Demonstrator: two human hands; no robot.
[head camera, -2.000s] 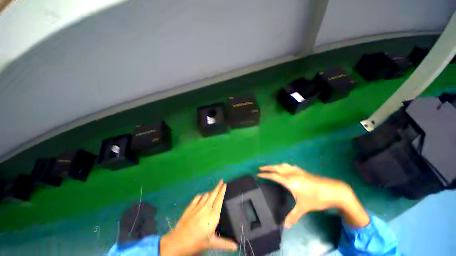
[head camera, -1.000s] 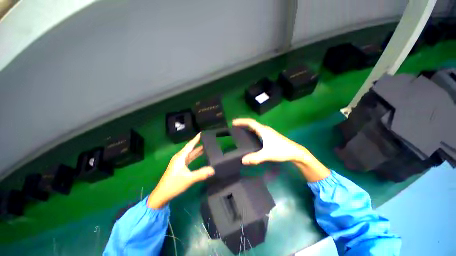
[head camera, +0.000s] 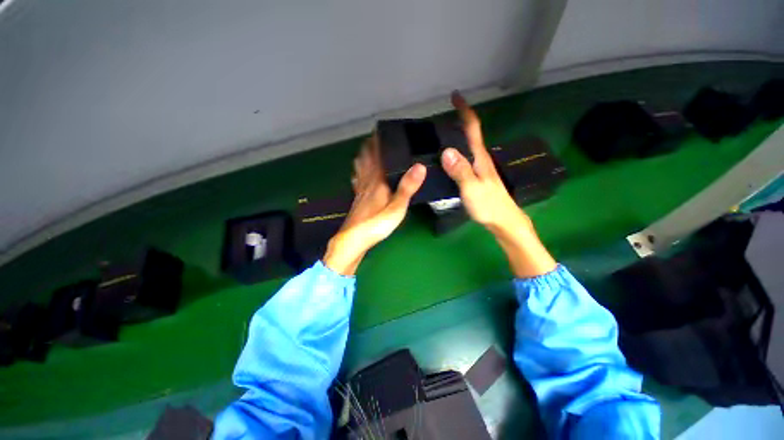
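My left hand (head camera: 376, 199) and my right hand (head camera: 486, 185) hold a folded black insert card (head camera: 423, 148) between them, thumbs on its near side. Its dark window faces up. The insert is over an open box base (head camera: 449, 215) on the green belt; a pale item shows at the base's near edge. Whether the insert has entered the base is hidden. A black lid (head camera: 531, 168) with gold lettering stands just right of it.
Another open base (head camera: 257, 247) with a pale item stands beside its lid (head camera: 321, 227). More boxes line the belt (head camera: 404, 268) both ways. Inserts (head camera: 430, 404) lie at the near edge. A dark pile (head camera: 688, 318) and white post (head camera: 713, 204) are at right.
Both hands have moved forward from the bench with the insert, over the belt and its boxes. The view has shifted, and the boxes stand at different places in it.
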